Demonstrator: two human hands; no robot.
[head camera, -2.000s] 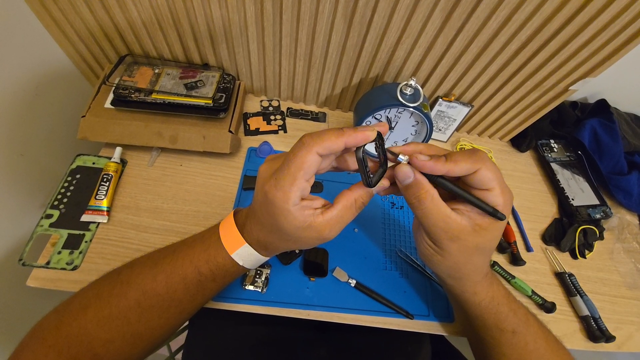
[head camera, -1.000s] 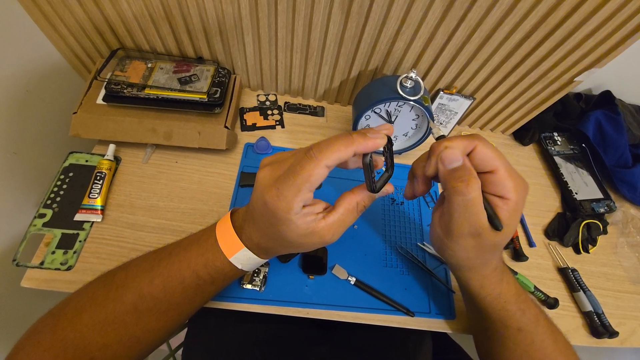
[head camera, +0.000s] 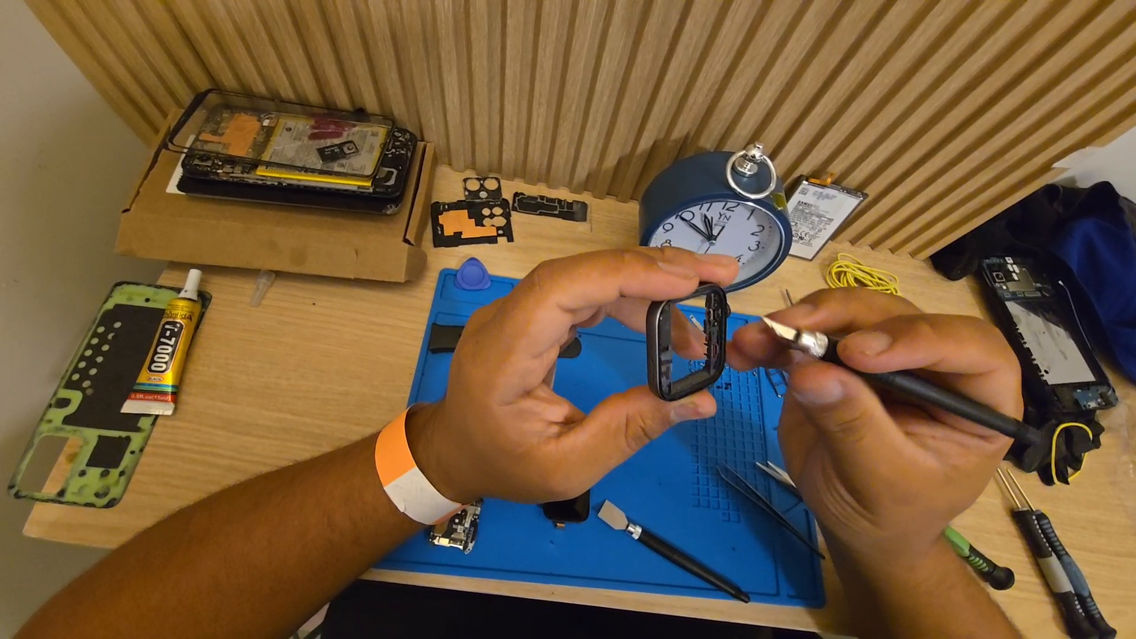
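Note:
My left hand (head camera: 568, 382) pinches a black smartwatch frame (head camera: 658, 355) between thumb and fingers, its opening turned partly toward me. In my right hand (head camera: 896, 408) is a craft knife (head camera: 932, 395) with a black handle; its short blade points left at the frame, with a small gap between them. Below, on the blue silicone repair mat (head camera: 568, 568), lie a flat-bladed scraper (head camera: 679, 555), black tweezers (head camera: 768, 506), a small circuit board (head camera: 458, 525) and a small black watch part (head camera: 568, 508), partly hidden by my left hand.
Behind my hands stands a blue alarm clock (head camera: 652, 191). A cardboard box (head camera: 266, 235) bearing phone parts, a glue tube (head camera: 164, 355) and a phone back cover (head camera: 67, 417) are at left. Screwdrivers (head camera: 1052, 559), yellow wire (head camera: 861, 273) and an opened phone (head camera: 1047, 333) are at right.
My right hand has turned, and the knife blade, hidden one second ago, shows beside the frame. The frame in my left hand now faces me more openly.

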